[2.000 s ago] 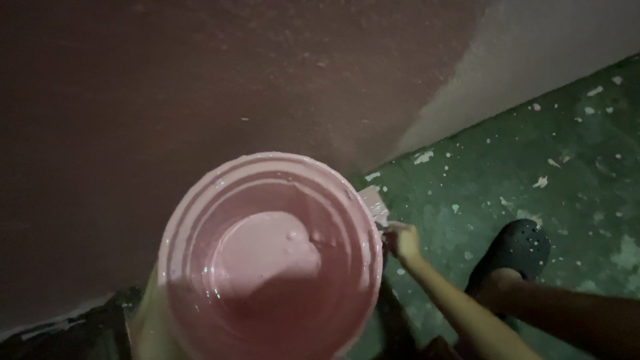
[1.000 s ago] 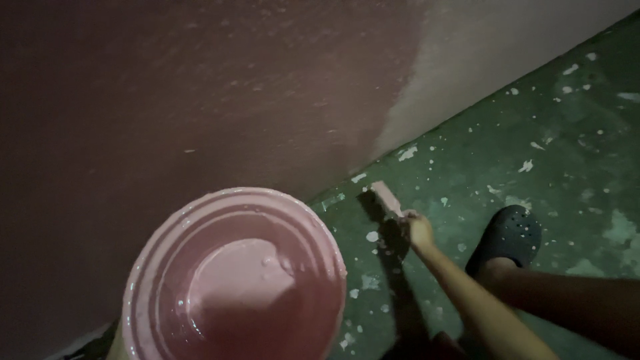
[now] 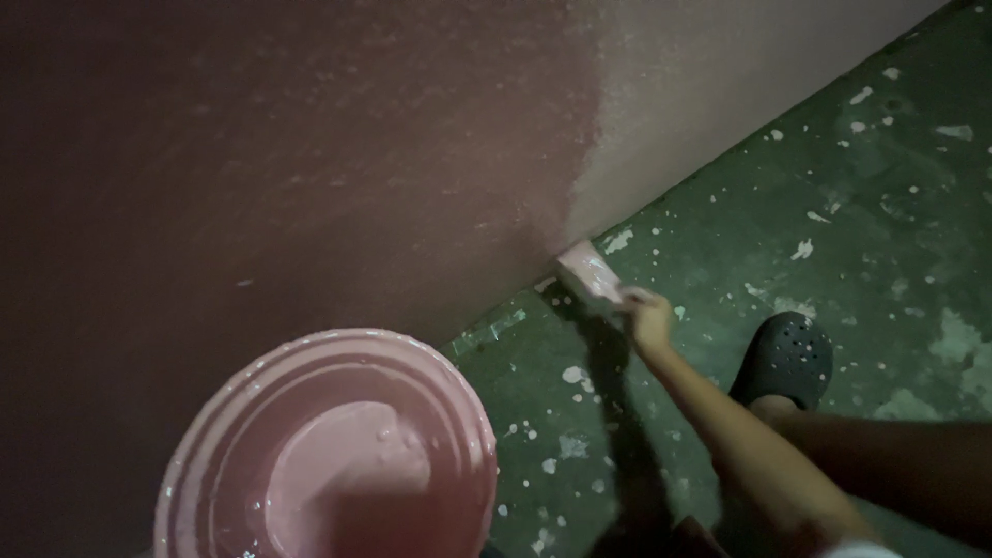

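Note:
My right hand [image 3: 649,316] is closed around the handle of a paintbrush [image 3: 590,271] whose bristles are coated in pink paint. The bristle tip meets the foot of the wall [image 3: 434,194], where wall and floor join and the darker pink area borders a paler one. At the lower left is a round bucket [image 3: 463,387], its rim and inner wall smeared pink, with pink paint [image 3: 349,449] pooled at the bottom and partly in shadow. My left hand cannot be seen in the current view.
The green floor [image 3: 744,263] is spotted with pale paint splashes and worn patches. A foot in a dark perforated clog [image 3: 790,356] stands right of my forearm. The wall's bottom edge runs diagonally up to the right.
The brush, earlier beside the bucket's right rim, has moved away from it and over the floor, and now reaches the wall's lower edge. The bucket sits lower in view.

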